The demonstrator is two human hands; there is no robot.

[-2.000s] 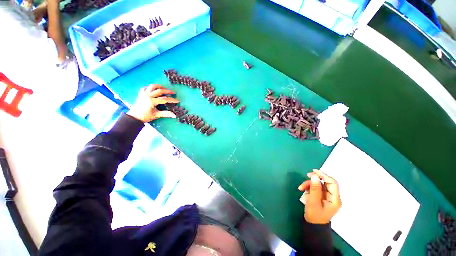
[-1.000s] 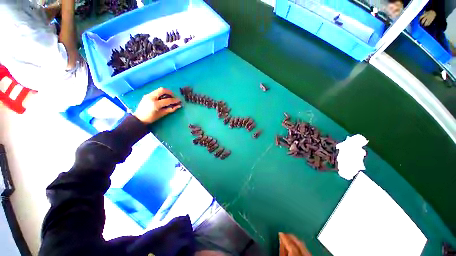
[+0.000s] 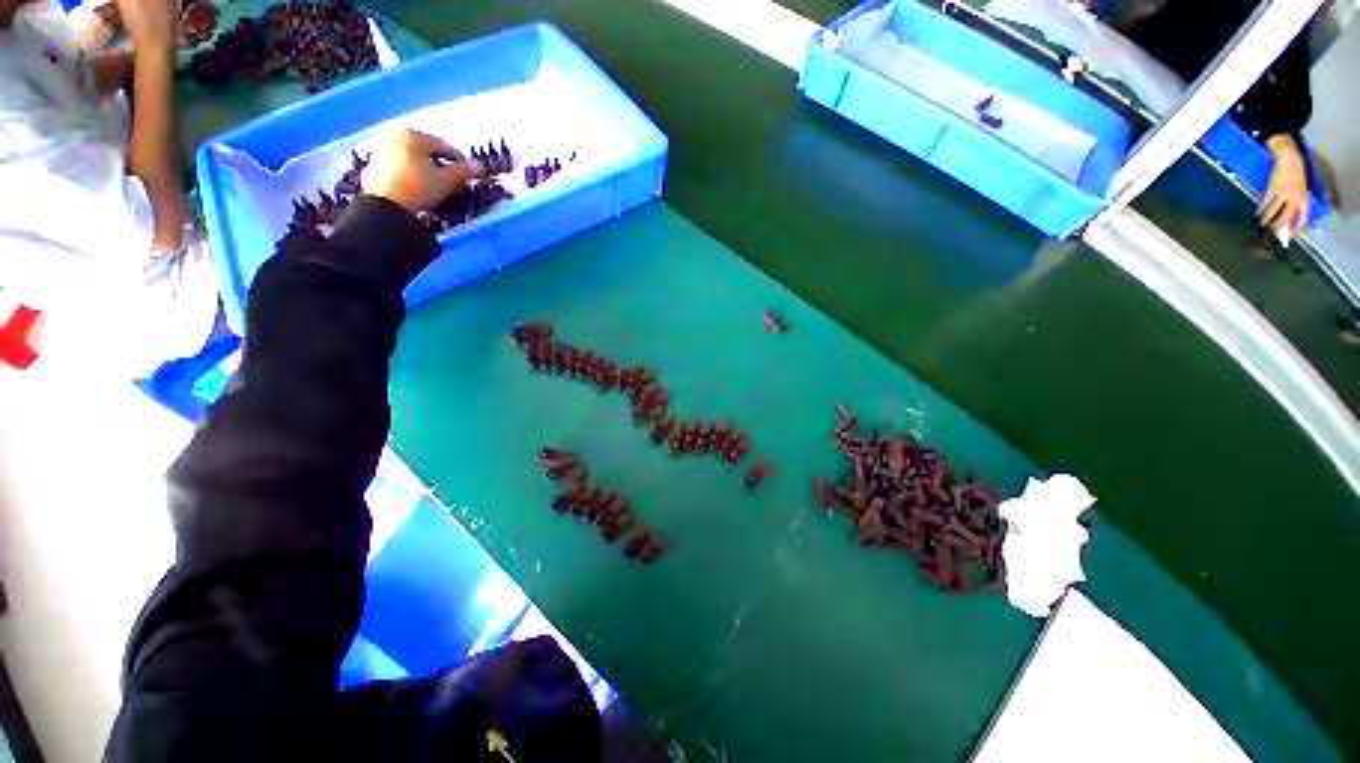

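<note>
My left hand (image 3: 413, 173) is inside the blue tote (image 3: 530, 224) at the upper left, over the dark parts in it. Its fingertips point down to the right; whether they hold a part cannot be told. A long row of dark parts (image 3: 634, 391) and a shorter row (image 3: 601, 511) lie on the green bench. A jumbled pile of dark parts (image 3: 917, 510) lies to the right, beside a crumpled white cloth (image 3: 1047, 543). The white sheet (image 3: 1111, 693) is cut off by the bottom edge. My right hand is out of the picture.
A stray part (image 3: 774, 322) lies near the far edge of the green bench top (image 3: 776, 596). Another blue bin (image 3: 955, 127) stands at the upper right, with a person's hand (image 3: 1284, 185) beyond it. At the upper left are a person's arm (image 3: 154, 134) and another dark pile (image 3: 298, 45).
My left hand has moved from beside the rows on the bench up into the blue tote. My right hand has left the picture at the bottom. The view has shifted.
</note>
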